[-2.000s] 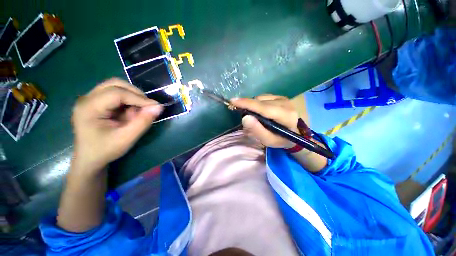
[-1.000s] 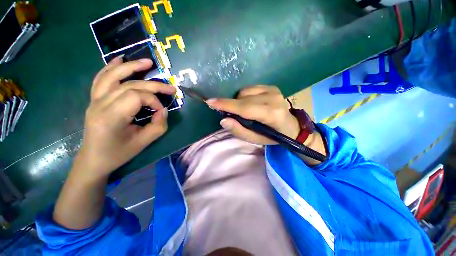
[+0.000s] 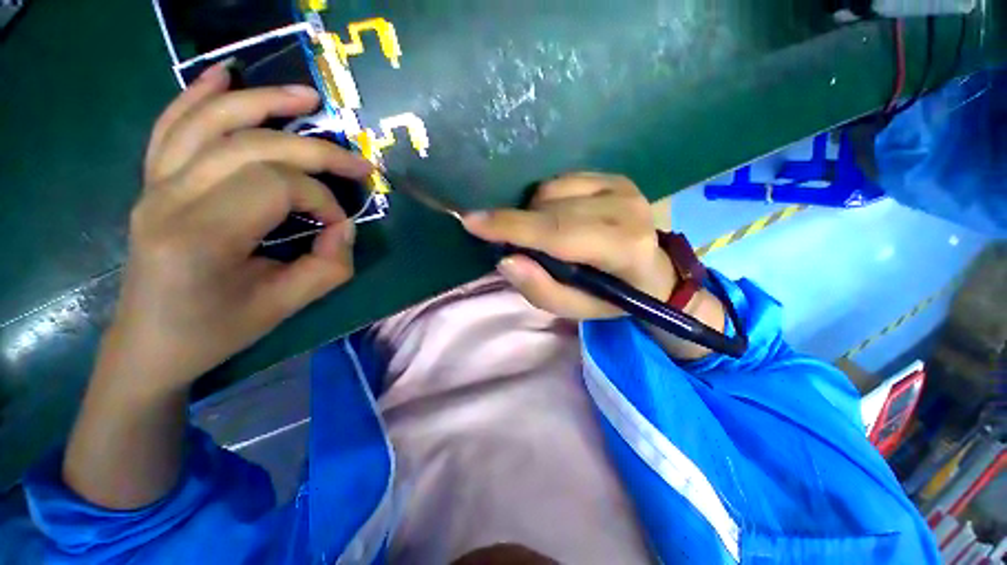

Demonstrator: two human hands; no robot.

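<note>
Three LCD modules lie in a touching row on the green mat, the top one cut off by the frame edge. My left hand (image 3: 243, 199) covers much of the nearest module (image 3: 331, 188) and part of the middle one (image 3: 271, 66). Its thumb and a finger pinch thin solder wire (image 3: 362, 210), which loops toward the flex tail. My right hand (image 3: 585, 248) holds the black soldering iron (image 3: 613, 289), its tip close to the nearest module's right edge; exact contact cannot be told. Yellow board-side flexes (image 3: 375, 39) stick out to the right.
Pale residue specks (image 3: 513, 94) lie on the mat (image 3: 618, 121). Cables (image 3: 900, 66) hang at the bench's upper right. Another person's blue sleeve (image 3: 950, 138) is at the right. A blue stool (image 3: 784, 182) stands below the bench edge.
The left fingers have come down over the nearest modules, and the iron tip has moved left to the flex edge. The view has shifted, so the left stacks and white pot have left the picture.
</note>
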